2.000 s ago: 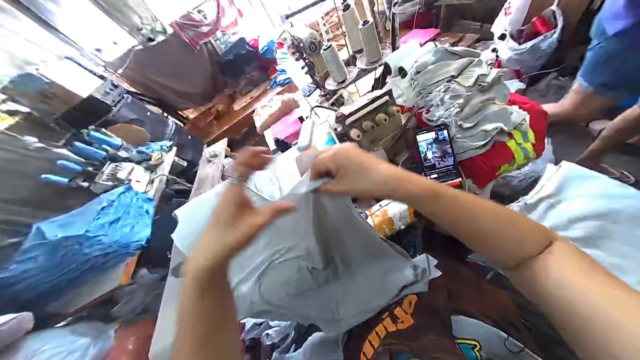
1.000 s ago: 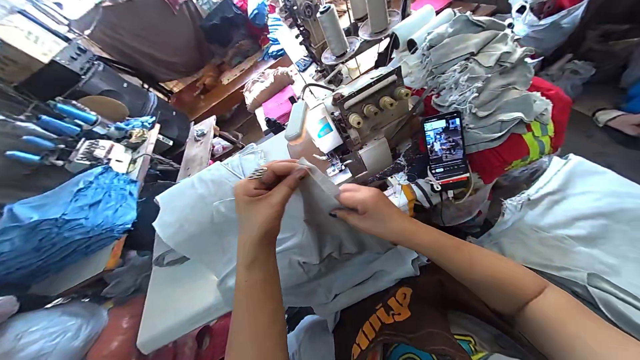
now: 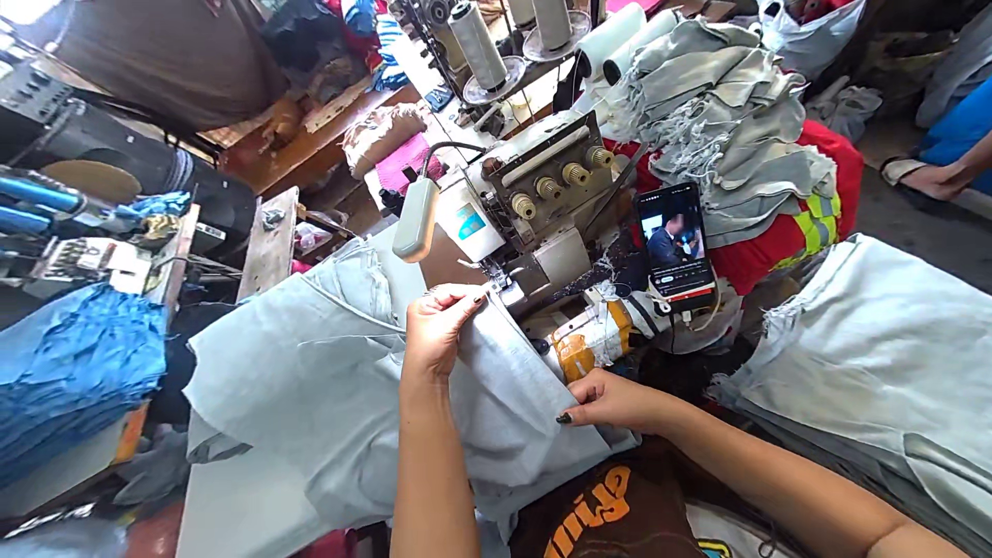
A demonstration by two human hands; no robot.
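Note:
Pale grey fabric spreads over the white sewing table and toward my lap. My left hand pinches its edge between thumb and fingers, close to the presser foot of an overlock sewing machine. Farther down the same edge, near my body, my right hand grips the fabric between thumb and fingers. The edge runs fairly straight between both hands. Whether the needle is in the fabric cannot be seen. A small lamp hangs just above my left hand.
A lit phone stands right of the machine. Thread cones rise behind it. Grey cut pieces are heaped on red cloth. More pale fabric lies at right, blue fabric at left. A person's foot shows at upper right.
Both hands were close together on the fabric; now my left hand is at the presser foot and my right hand is lower along the edge, nearer my body. The view has moved closer to the machine.

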